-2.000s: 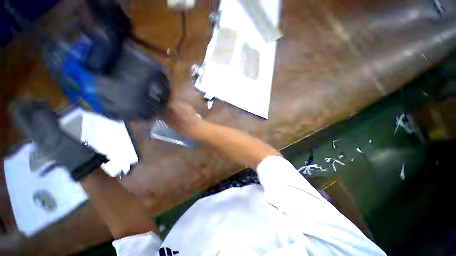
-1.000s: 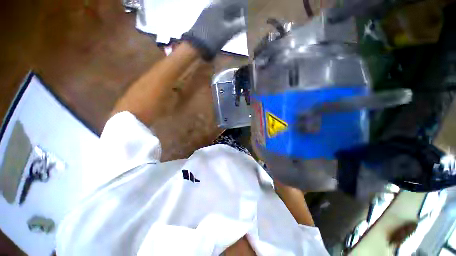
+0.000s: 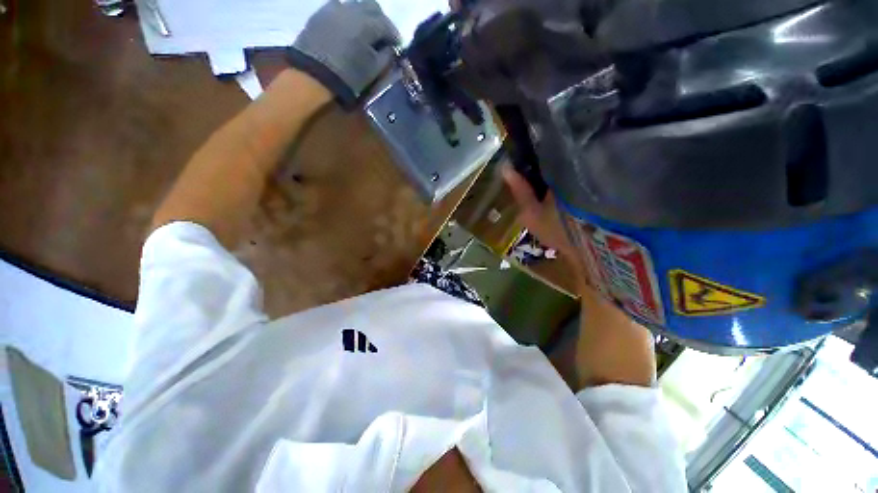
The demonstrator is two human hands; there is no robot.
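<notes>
The cutting machine [image 3: 703, 183] fills the upper right, its black and blue motor housing close to the camera. Its silver base plate [image 3: 433, 140] lies at the brown table's edge, beside the white-topped lay [image 3: 260, 24]. The black guard parts stand over the plate. My left hand [image 3: 347, 48], in a grey glove, is at the lay's edge just left of the guard, with its fingers bent; whether it grips anything is unclear. My right hand [image 3: 529, 207] is bare and closed at the black part under the housing, its fingers mostly hidden.
Another white-topped lay [image 3: 48, 318] lies at lower left, with a grey-beige cloth weight [image 3: 40, 414] and a partly hidden metal clamp [image 3: 96, 406] on it. Brown cardboard [image 3: 496, 212] and green floor [image 3: 520, 298] show below the table edge. A metal clip [image 3: 111, 7] is at top left.
The machine looms larger and further up in view, its base plate turned at a slant. My gloved left hand has shifted left and sits beside the guard. More of my right hand shows.
</notes>
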